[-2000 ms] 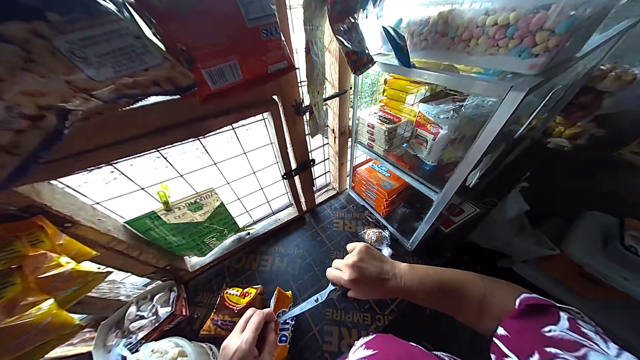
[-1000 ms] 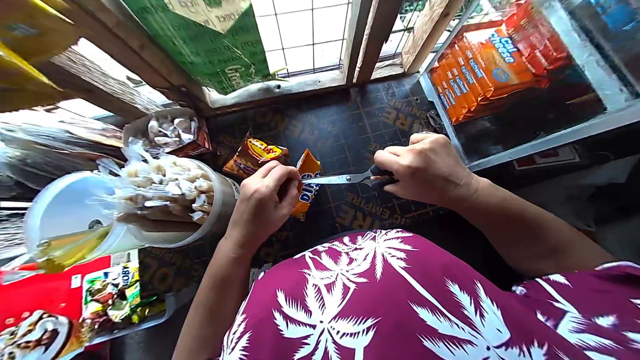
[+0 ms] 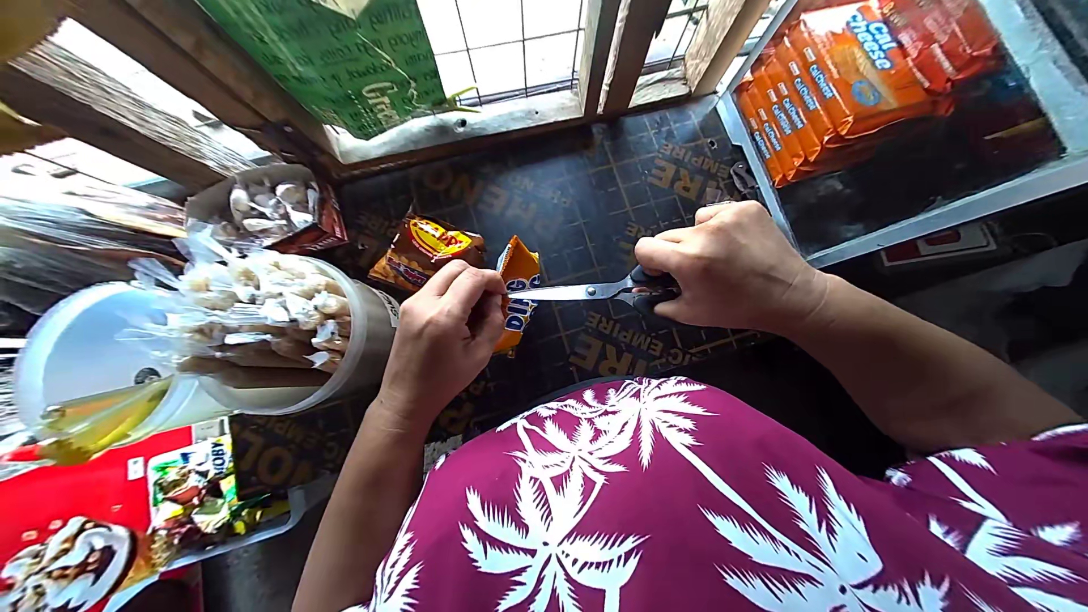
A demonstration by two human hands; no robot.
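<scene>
My right hand (image 3: 735,268) grips the black handles of a pair of scissors (image 3: 591,291), whose metal blades point left toward my left hand. Thumb and fingers of my left hand (image 3: 450,327) are pinched together at the blade tips; whatever small thing lies between them is hidden. Just behind the blades stands an orange snack packet (image 3: 518,263) with blue and white lettering, partly covered by my left fingers. A brown snack packet (image 3: 433,242) with a yellow and red logo rests on the dark printed counter (image 3: 552,204), beyond my left hand.
At left, an open plastic tub (image 3: 361,340) holds wrapped sweets, with a cardboard box (image 3: 327,217) of wrapped pieces behind it. A metal-framed glass case (image 3: 926,217) with orange cracker packs (image 3: 816,93) stands at right. A green bag (image 3: 340,59) hangs before the wire-mesh window.
The view has swung down and come nearer since two seconds ago. My hands, the scissors and the packets keep much the same arrangement over the last second.
</scene>
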